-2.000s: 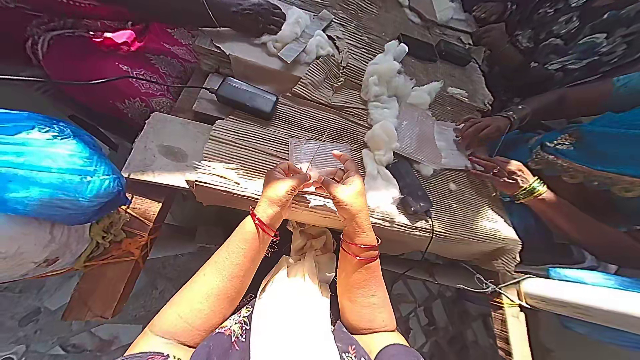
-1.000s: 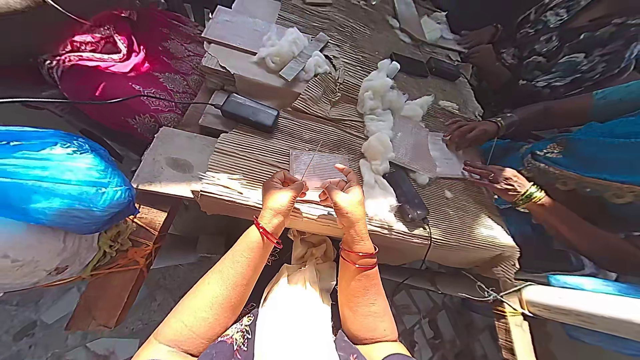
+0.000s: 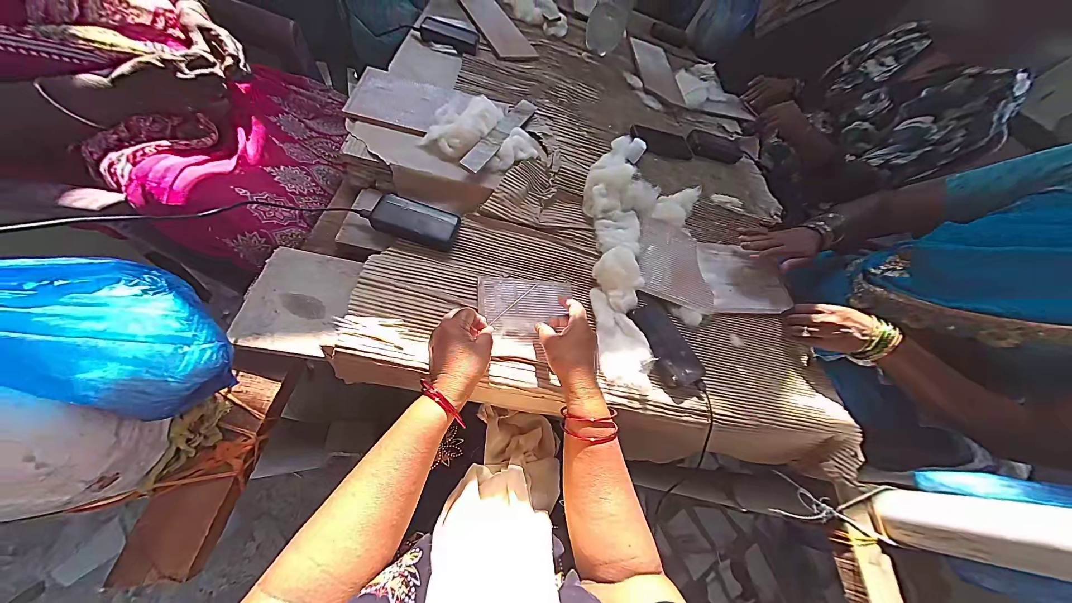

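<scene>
A small clear ribbed sheet [image 3: 524, 303] lies on the corrugated cardboard [image 3: 419, 276] covering the table. My left hand [image 3: 461, 350] is closed at the sheet's lower left corner, with a thin needle-like rod [image 3: 512, 306] slanting up from its fingertips across the sheet. At the lower right corner, my right hand [image 3: 571, 342] has thumb and index finger apart, close to or touching the sheet; whether it grips the sheet cannot be told. White cotton wool [image 3: 618, 268] runs in a strip to the right of my right hand, beside a black power adapter [image 3: 667, 345].
Another black adapter [image 3: 414, 221] sits at the upper left, its cable running left. Beyond it lie boards [image 3: 398, 100] and cotton [image 3: 463, 126]. A co-worker's hands [image 3: 825, 327] rest by a pale sheet [image 3: 741, 279] at right. A blue plastic bag [image 3: 109, 335] bulges at the left.
My right hand's fingers have moved apart from my left hand's since two seconds ago, when the hands were close together. The view has shifted somewhat.
</scene>
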